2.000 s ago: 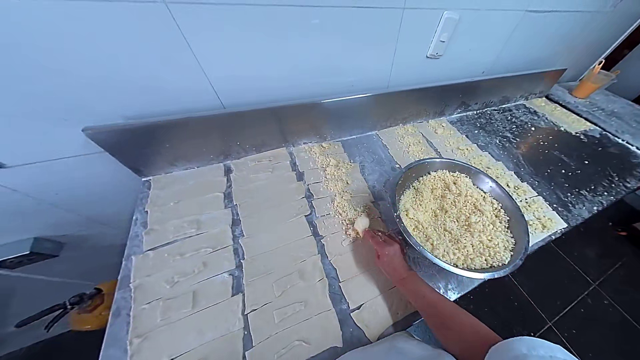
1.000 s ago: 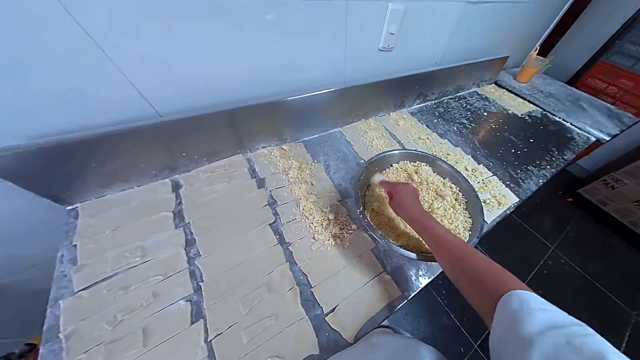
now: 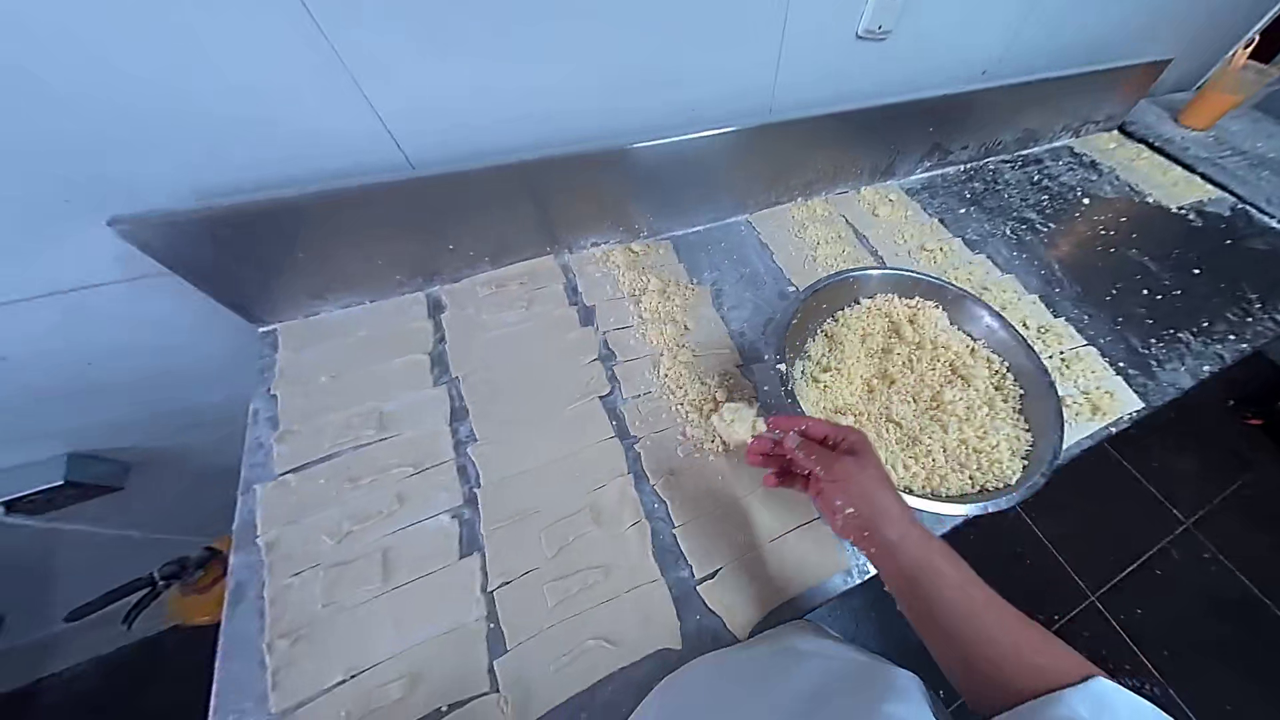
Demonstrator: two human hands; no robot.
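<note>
My right hand (image 3: 815, 465) grips a spoon, its bowl heaped with pale crumbly filling (image 3: 738, 422), just above a column of dough rectangles. Most of the spoon's handle is hidden in my fingers. A strip of the same filling (image 3: 665, 325) runs down that column from the backsplash to the spoon. Right beside my hand stands a wide metal bowl (image 3: 1040, 430) of filling. Plain dough rectangles (image 3: 530, 400) lie in overlapping columns to the left. My left hand is out of view.
A metal backsplash (image 3: 480, 230) runs along the counter's back. Dough pieces topped with filling (image 3: 960, 260) lie behind the bowl. An orange container (image 3: 1220, 95) stands at the far right. A yellow object with black handles (image 3: 200, 590) is beyond the counter's left edge.
My right hand has moved left from inside the bowl to the strip of filling, with a loaded spoon. The view has swung back left.
</note>
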